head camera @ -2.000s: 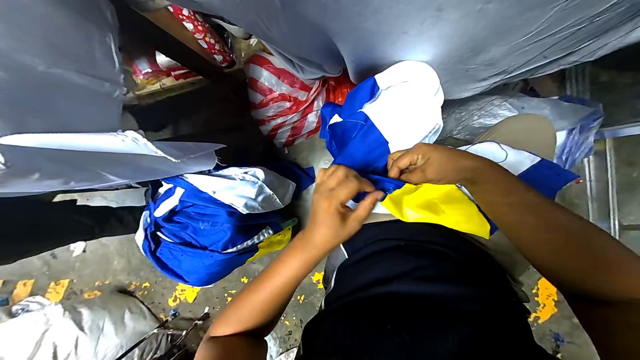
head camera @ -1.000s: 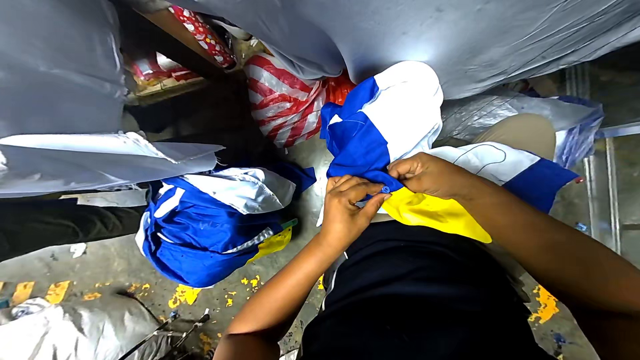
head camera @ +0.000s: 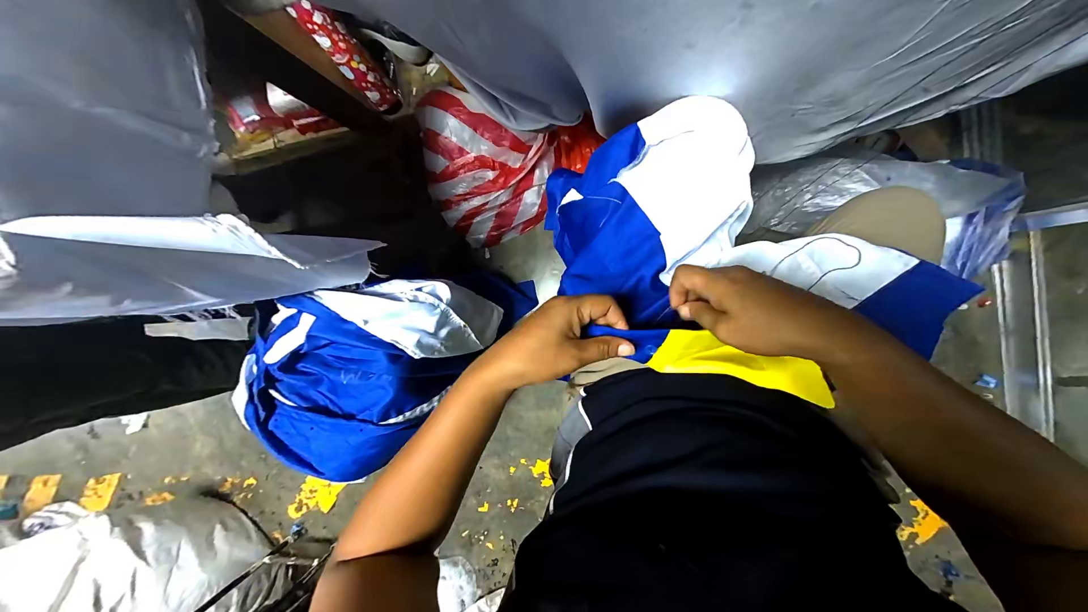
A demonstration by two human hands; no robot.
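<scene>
A sewn cloth in blue, white and yellow panels (head camera: 697, 187) lies across my lap and hangs forward over my knees. My left hand (head camera: 586, 336) pinches a narrow blue edge of it between thumb and fingers, just left of the yellow panel (head camera: 739, 365). To the right, my right hand (head camera: 722, 306) has its fingers curled on the cloth, where blue and white meet above the yellow. Its fingertips are partly hidden by the hand. A loose dark thread lies on the white panel at the right.
Bundled blue and white cloth (head camera: 340, 391) sits at the left. Beyond my lap are a red and white striped plastic bag (head camera: 489, 166) and a hanging grey sheet (head camera: 680, 51). A white sack (head camera: 144, 552) lies at the lower left, and a clear plastic bag (head camera: 790, 191) at the right.
My right hand has moved a little up and away from my left hand. A blue strip beside the yellow panel now shows between the hands.
</scene>
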